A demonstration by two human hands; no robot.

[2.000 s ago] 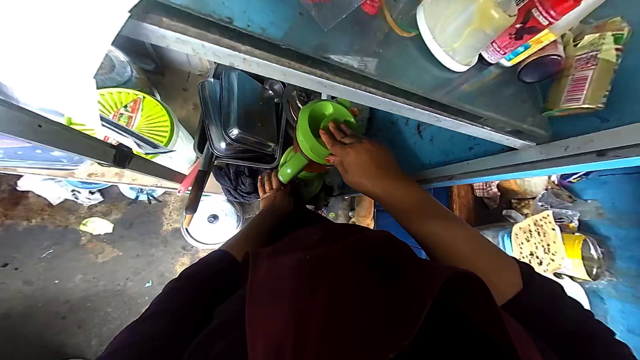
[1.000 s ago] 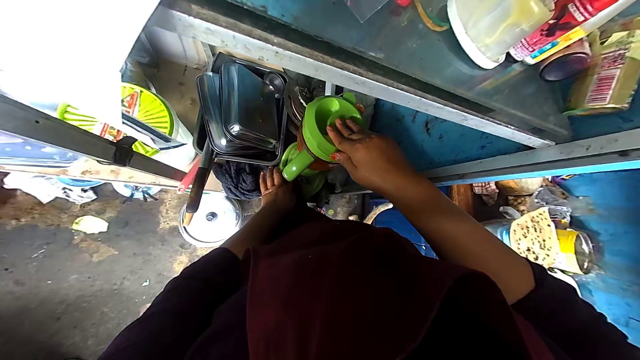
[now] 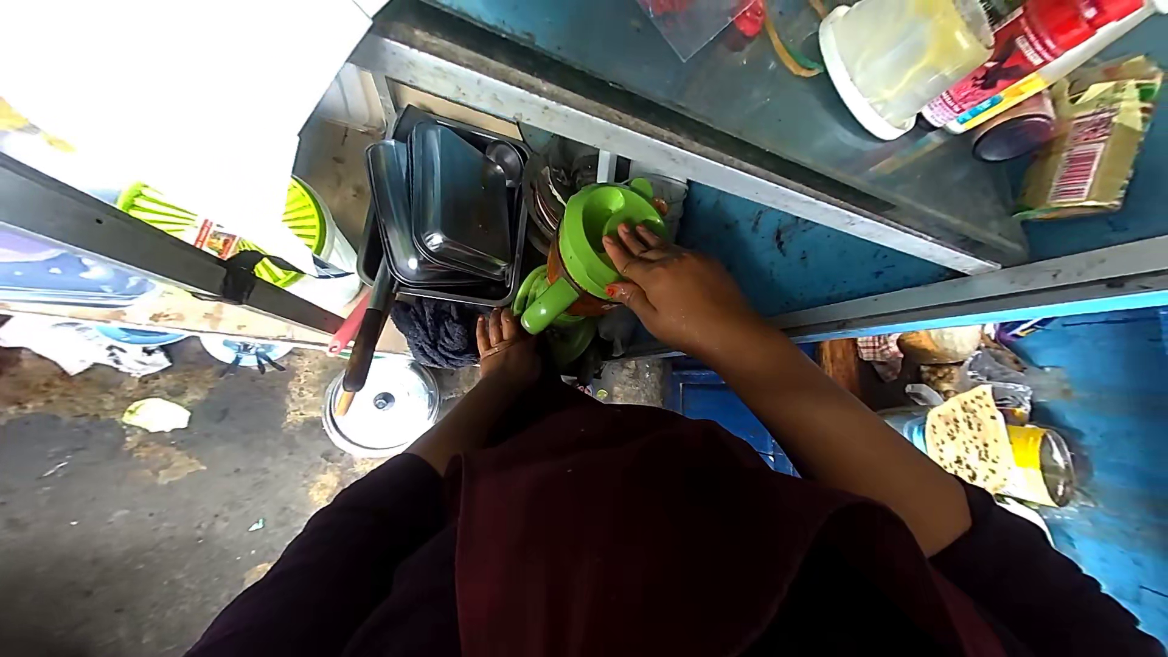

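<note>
A pitcher with a green lid and a green handle stands low between my arms, its brownish body partly showing under the lid. My right hand lies on the lid's right side, fingers spread over the rim. Beside the handle, on its lower left, is my left hand, resting near a dark cloth; whether it grips anything is hidden. More green plastic shows beneath the pitcher. Left of it, rectangular metal trays are stacked, with knives at their left edge.
A metal-framed glass shelf crosses above and to the right, bearing a lidded tub, a red bottle and a torn packet. A round metal lid lies low on the left. A green-lidded bucket stands behind a metal post.
My hands stay at the green-lidded pitcher, with little plain movement. The right hand remains on the lid and the left near the handle.
</note>
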